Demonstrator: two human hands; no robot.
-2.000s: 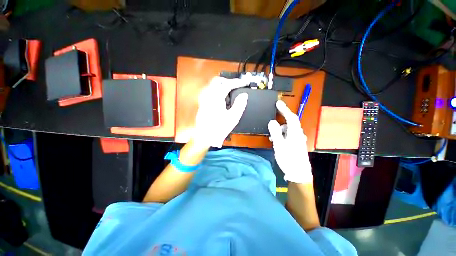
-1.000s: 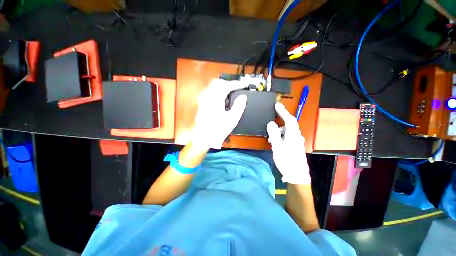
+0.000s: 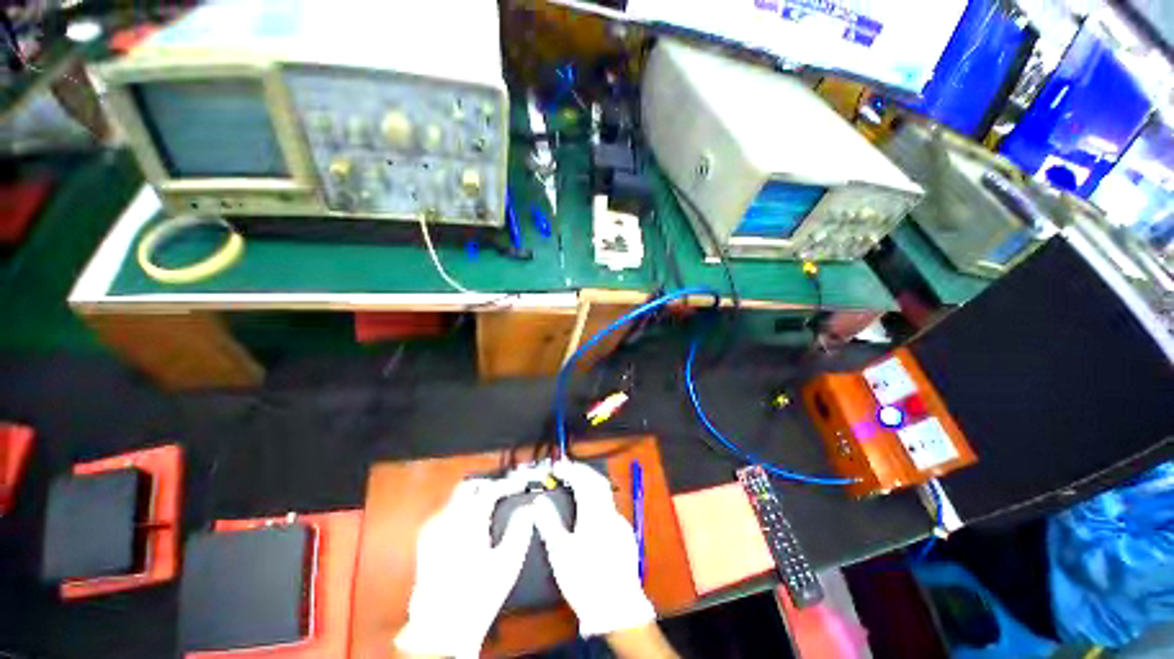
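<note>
A flat black set-top box (image 3: 529,582) lies on the orange-brown work board (image 3: 390,512), its far edge at the connector jig. My left hand (image 3: 469,560), in a white glove, is on its left side and top. My right hand (image 3: 591,547), also gloved, is on its right side and top. Both hands grip the box with thumbs near each other on top; they cover much of the far edge and the plugs. A blue Ethernet cable (image 3: 563,399) runs to the jig. A blue marker pen (image 3: 637,505) lies on the board right of my right hand.
Black boxes on red foam pads stand left, one box (image 3: 245,587) nearest the board. A remote control (image 3: 778,536) lies right beside a salmon pad (image 3: 725,537). An orange test box (image 3: 888,422) stands farther right. Oscilloscopes (image 3: 398,144) stand on the green shelf (image 3: 541,268). RCA plugs (image 3: 606,408) lie behind the board.
The view has tilted up, and the shelf with oscilloscopes now shows. My right hand has moved from the box's right edge onto its right side and top, near the far edge. The box stays at the jig.
</note>
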